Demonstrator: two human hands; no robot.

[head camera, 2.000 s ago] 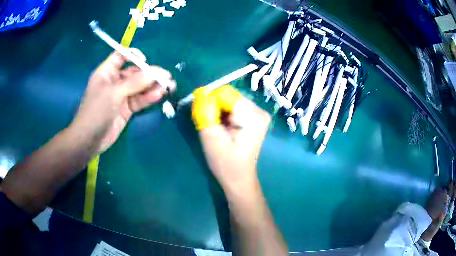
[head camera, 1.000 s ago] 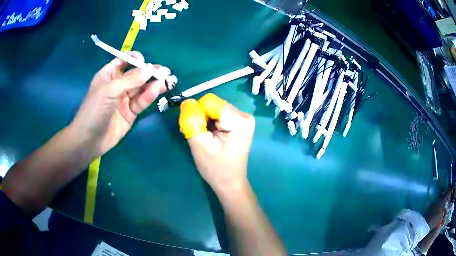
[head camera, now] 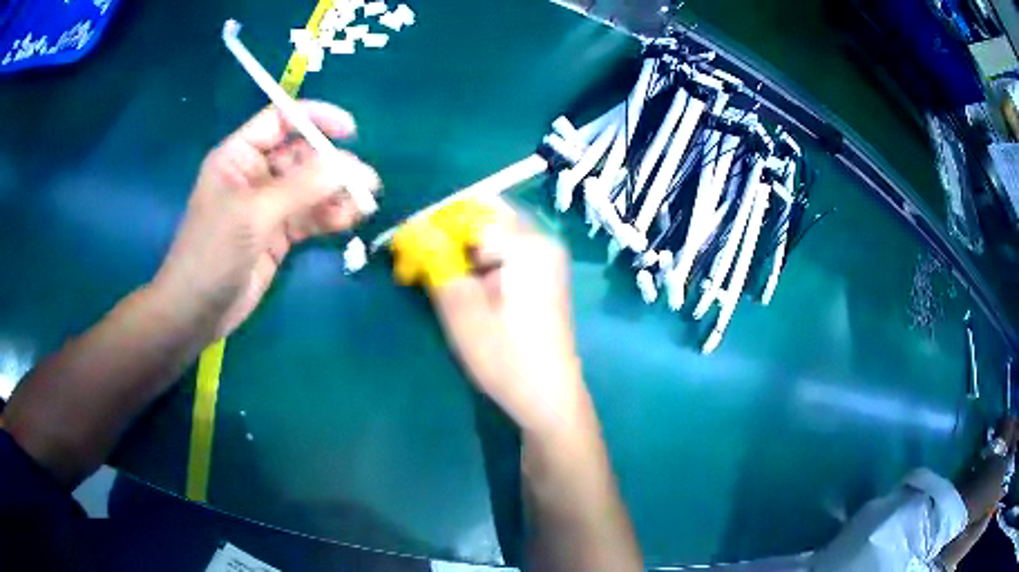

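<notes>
My left hand pinches a white cable piece between thumb and fingers; its far end points up and left, its near end lies at the fingertips. My right hand, with yellow finger cots on thumb and forefinger, is blurred. Its fingertips are at a second white strip, which runs from the pile to near my left fingertips. Whether they grip it or its wires is hidden. A small white connector housing is just below my left fingertips, at that strip's lower end.
A pile of wire harnesses lies right of centre before the metal rail. Loose housings lie by the yellow line. A blue bin is upper left. A person's white sleeve is lower right.
My left hand has tilted its white cable piece more upright. My right hand moved left and down, then slightly back up. The second strip has shifted slightly left.
</notes>
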